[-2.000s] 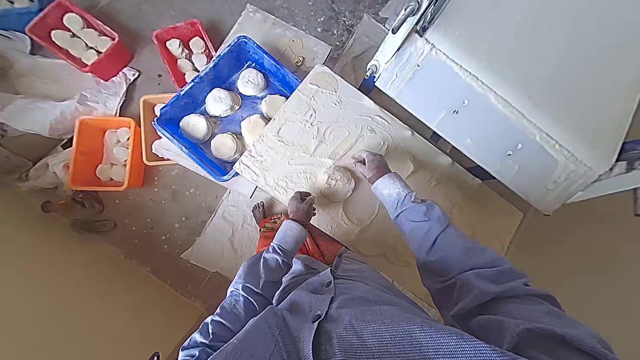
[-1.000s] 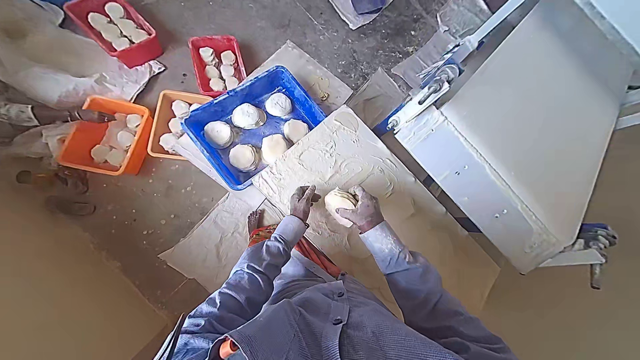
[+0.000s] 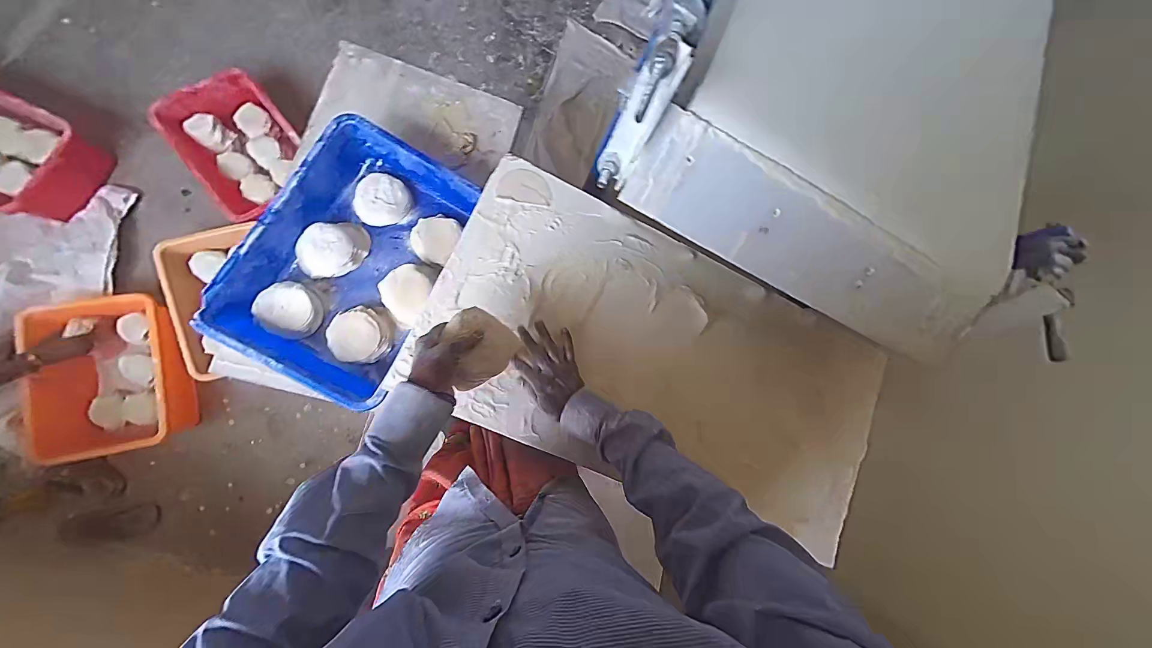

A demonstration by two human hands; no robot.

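Observation:
My left hand (image 3: 441, 358) grips a round flat piece of dough (image 3: 486, 349) near the left edge of a flour-covered board (image 3: 630, 306). Just right of that piece, my right hand (image 3: 549, 364) has its fingers spread over the board and holds nothing. Beyond my left hand, a blue plastic tray (image 3: 346, 387) holds several pale stacks of dough rounds (image 3: 331, 249), dusted with flour. Smeared flour with rounded marks covers the upper part of the board.
Red crates (image 3: 171, 112) and orange crates (image 3: 153, 360) with dough pieces stand on the floor at left. Another person's hand (image 3: 58, 348) reaches into one orange crate. A large metal machine (image 3: 765, 216) borders the board at upper right.
The dough that was under my right hand a second ago is now in my left hand, nearer the blue tray. My right hand has let go and its fingers are spread.

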